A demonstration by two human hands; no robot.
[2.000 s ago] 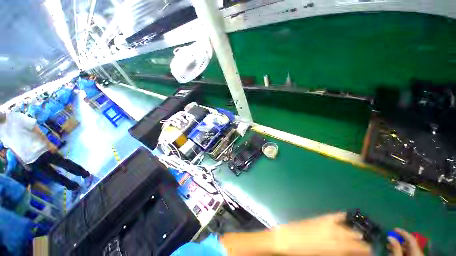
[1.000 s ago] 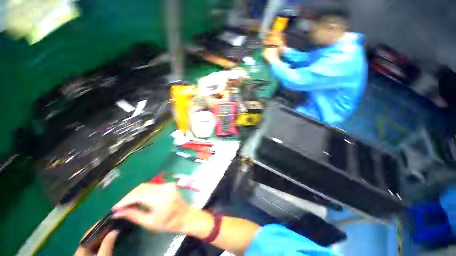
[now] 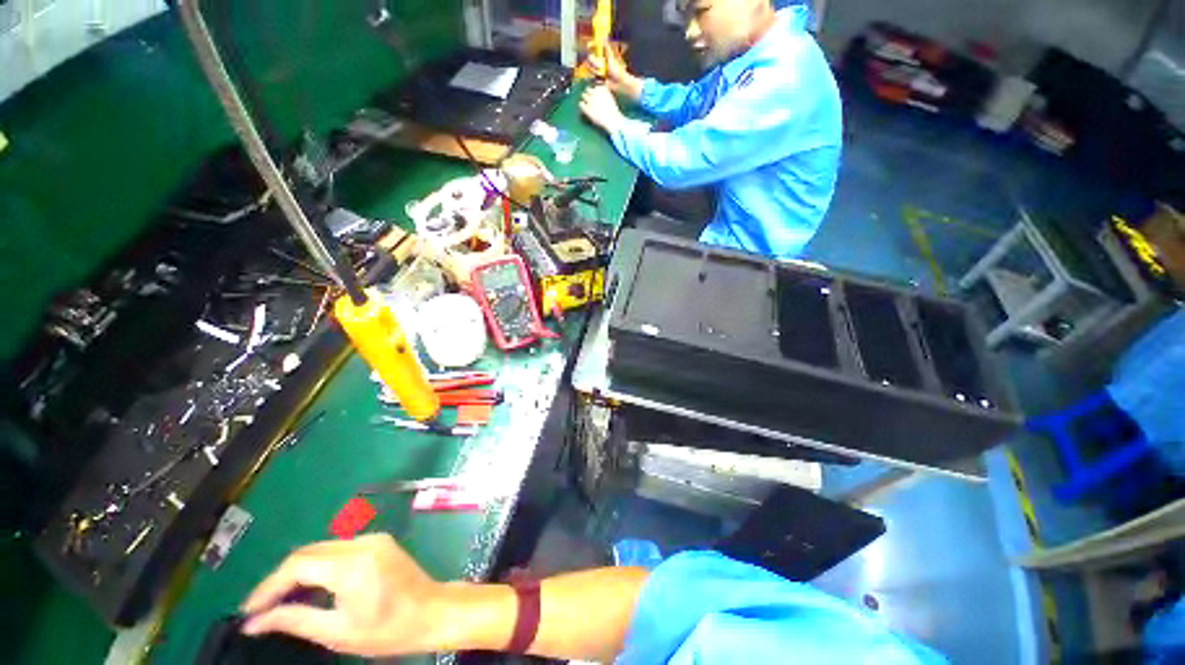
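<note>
My right hand [image 3: 357,598] is at the bottom left, with a dark red band on the wrist. Its thumb and fingers are bent, with a gap between them. The fingertips are at the edge of a black object [image 3: 247,642], possibly a phone, cut off by the bottom edge; whether they grip it cannot be told. My left hand is out of view. A yellow-orange electric screwdriver [image 3: 387,357] hangs from a coiled cord above the green bench [image 3: 289,483].
A black small-parts mat [image 3: 143,455] lies at the left. Red-handled tools [image 3: 455,390], a white cup [image 3: 451,330] and a red-edged multimeter [image 3: 507,304] are beyond my hand. A black foam phone tray [image 3: 702,318] stands right. A person in blue [image 3: 747,137] works farther back.
The view has swung right, from the bench's left side to its right side. My left hand, partly visible a second ago under the black object, is now out of view.
</note>
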